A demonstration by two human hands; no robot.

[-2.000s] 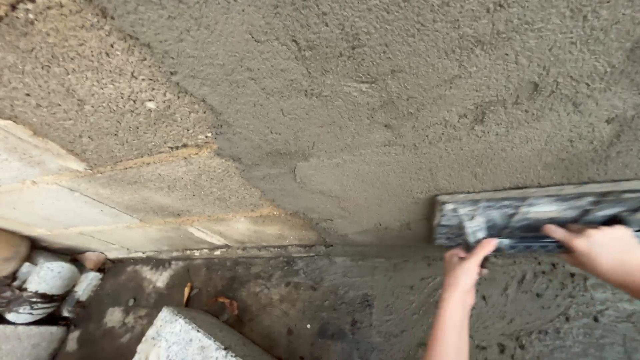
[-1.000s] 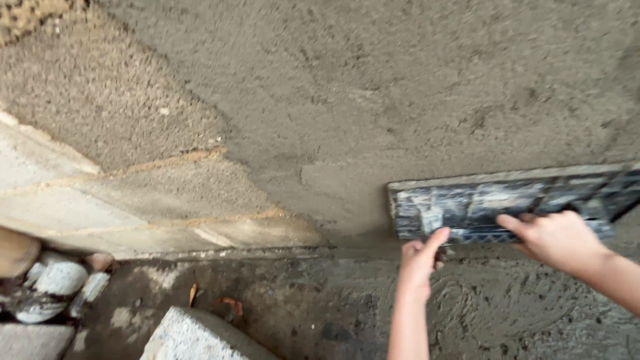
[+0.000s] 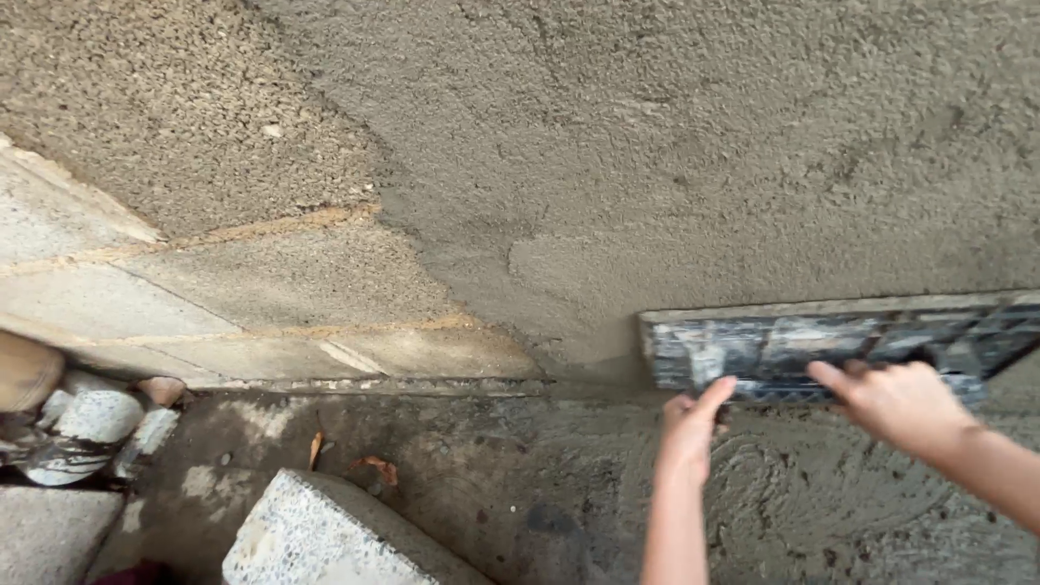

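A long black plastic plastering float (image 3: 796,345), smeared with grey mortar, lies against the foot of the wall at the right. My left hand (image 3: 691,431) grips the near end of its handle, thumb on top. Farther right, my right hand (image 3: 902,402) is closed around the same handle. Wet grey mortar render (image 3: 617,162) covers most of the wall, and its ragged left edge borders bare concrete blocks (image 3: 309,276). The float's working face is hidden.
A pale concrete block (image 3: 317,536) lies on the ground at the bottom. Rubble and stones (image 3: 97,418) are piled at the lower left, beside another slab (image 3: 53,528). Dry leaves (image 3: 378,469) lie near the wall base. Wet mortar (image 3: 812,487) covers the ground below the float.
Both hands and the float first moved left along the wall and up a little. Since then they have shifted slightly down. Both hands have kept their grip.
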